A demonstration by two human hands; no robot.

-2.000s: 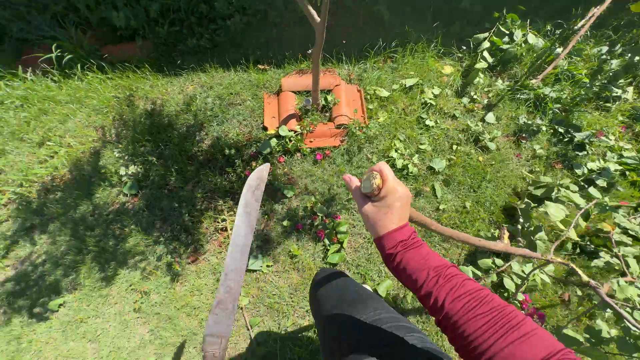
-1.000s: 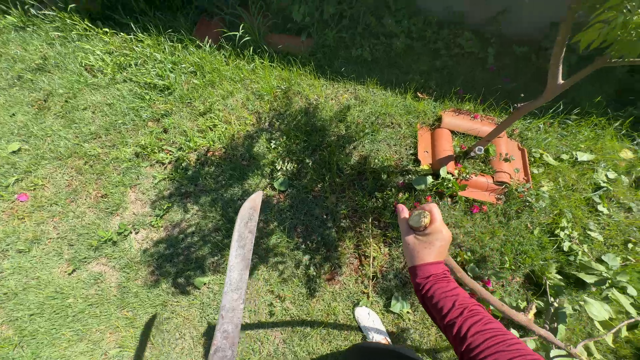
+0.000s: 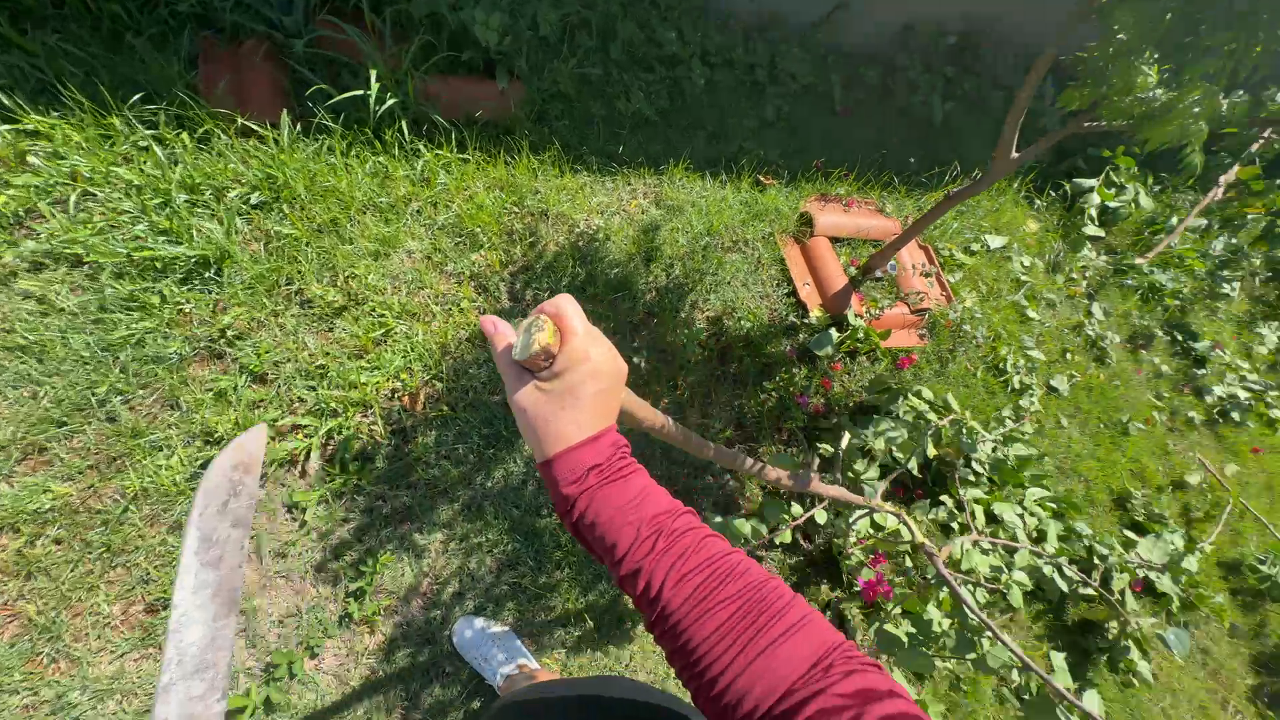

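Note:
My right hand [image 3: 570, 385], in a maroon sleeve, is closed around the thick end of a cut branch [image 3: 720, 455], whose pale cut face shows beside the thumb. Behind the hand the branch runs down to the right, with leafy twigs and magenta flowers on it. A machete blade [image 3: 215, 580] rises from the bottom left edge, its tip up; its handle is out of view. My left hand does not show, so what it holds is hidden.
Clay roof tiles [image 3: 825, 275] frame the base of a slender tree trunk [image 3: 940, 210] at the upper right. More tiles [image 3: 470, 98] lie in shaded grass at the back left. Leafy cuttings [image 3: 1010, 500] cover the right side. A white shoe [image 3: 492, 650] stands on the grass below.
The leafy part of the branch has come into view beside the tiles, trailing from my right hand, which keeps its hold. The view has swung left since the earliest frame.

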